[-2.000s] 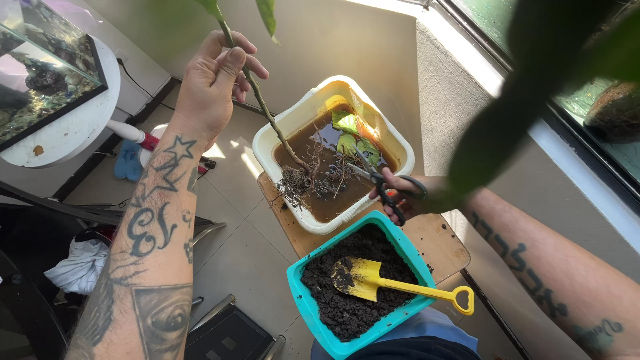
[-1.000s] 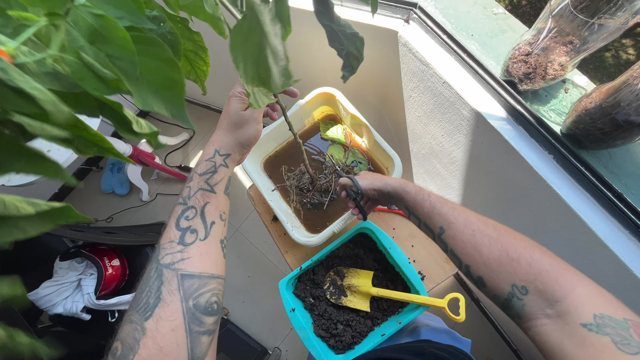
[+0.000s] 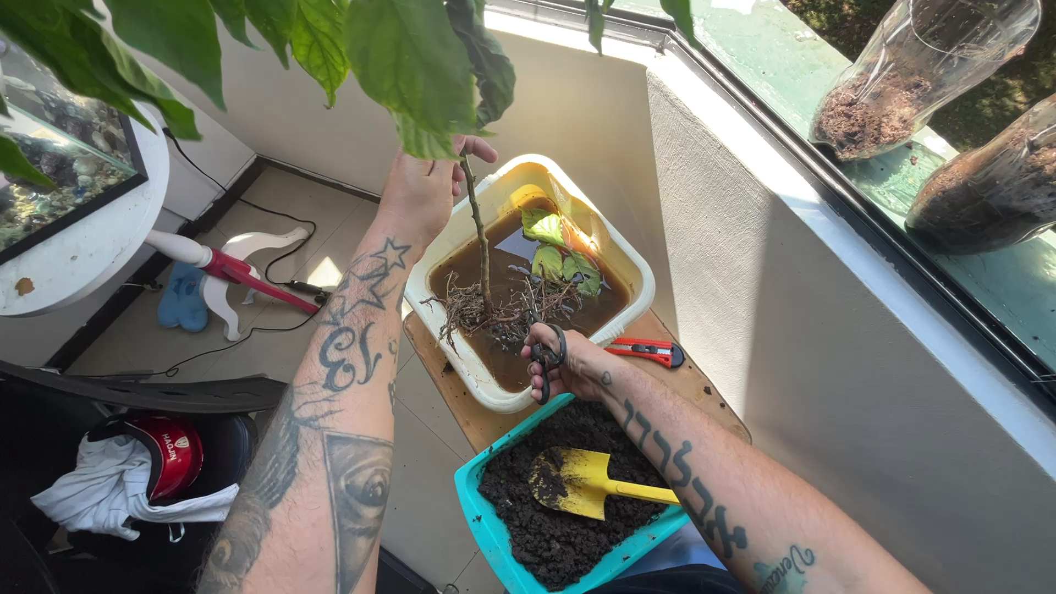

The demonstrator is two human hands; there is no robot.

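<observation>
My left hand (image 3: 429, 186) holds the stem (image 3: 478, 235) of a leafy green plant upright. Its bare, tangled roots (image 3: 487, 313) hang over and partly in muddy water in a cream plastic basin (image 3: 642, 280). With my right hand (image 3: 561, 363) I grip black-handled scissors (image 3: 551, 355), whose blades reach in among the roots. Green and yellow leaves (image 3: 549, 247) lie in the water. Below my right wrist, a turquoise tray (image 3: 478, 520) of dark soil (image 3: 528, 528) has a yellow toy shovel (image 3: 586, 483) resting on the soil.
A red utility knife (image 3: 648, 351) lies on the brown board (image 3: 701, 396) beside the basin. Cut plastic bottles with soil (image 3: 874, 107) stand on the ledge at right. At left are an aquarium (image 3: 66, 148) on a round white table (image 3: 124, 223), cables, and a red helmet (image 3: 169, 454) with white cloth.
The left hand has come down the stem toward the basin, with the foliage now lower in view. The scissors remain in my right hand at the roots. The view has shifted.
</observation>
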